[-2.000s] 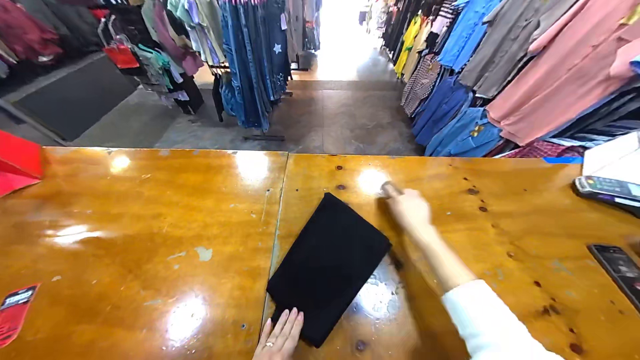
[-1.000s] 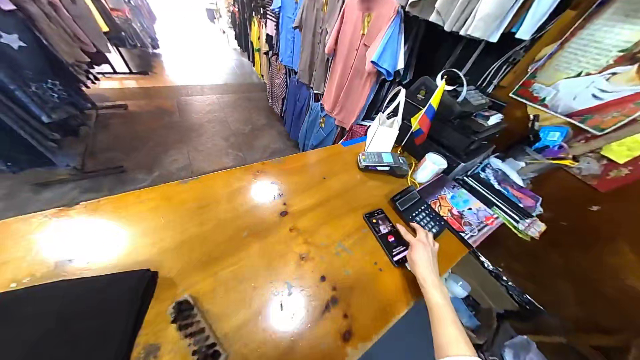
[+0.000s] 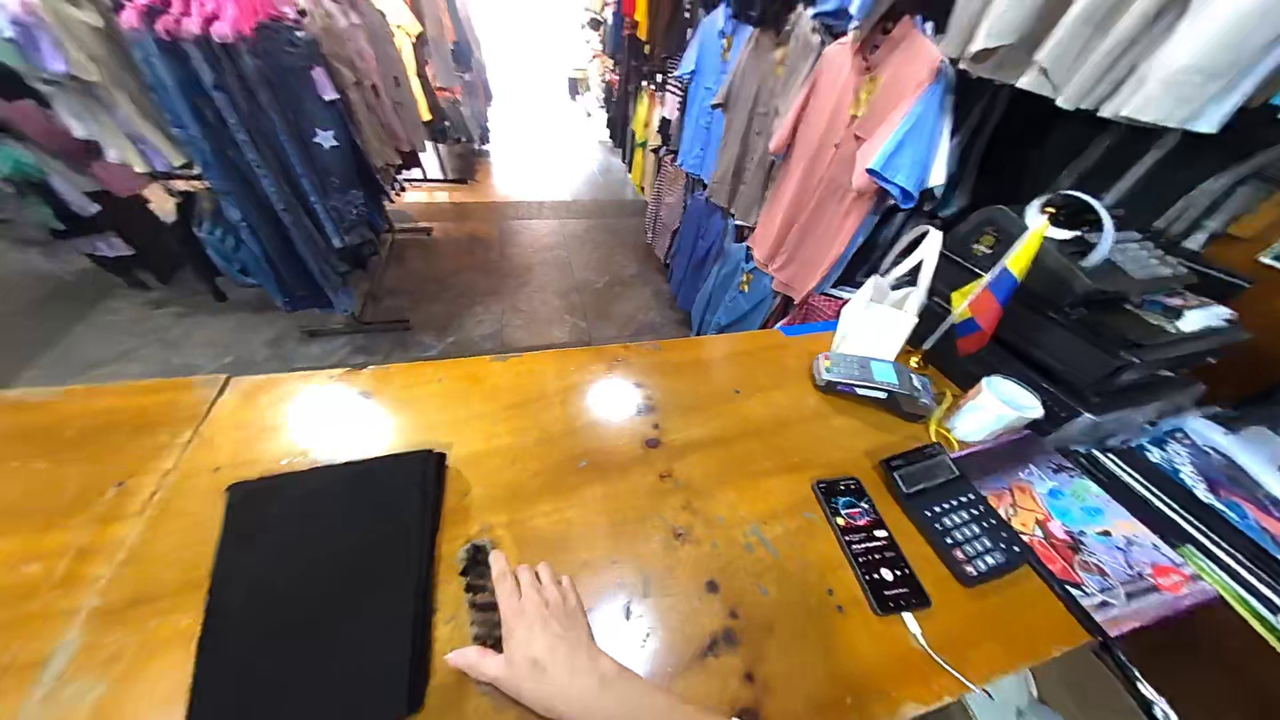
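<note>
On the varnished wooden counter (image 3: 640, 500) lies a folded black cloth (image 3: 318, 590), flat, its lower edge cut off by the frame. Just right of it is a small mottled brown object (image 3: 481, 600), perhaps a hair clip or a brush. My right hand (image 3: 550, 635) lies palm down against this object, with the index finger at its right side and the thumb near its lower end; whether the fingers grip it cannot be told. My left hand is out of view. Further right, a lit smartphone (image 3: 872, 545) with a white cable lies beside a black calculator (image 3: 952, 513).
A card payment terminal (image 3: 873, 384), a white cup (image 3: 994, 408), a small white bag (image 3: 880, 310) and a tricolour flag (image 3: 1003, 285) stand at the counter's right end. Printed booklets (image 3: 1090, 540) lie beside the calculator. Clothes racks (image 3: 835, 150) stand beyond the counter.
My right hand has moved from the smartphone to the brown object beside the black cloth. My left hand, on the cloth two seconds ago, has left the view. The view has turned between frames.
</note>
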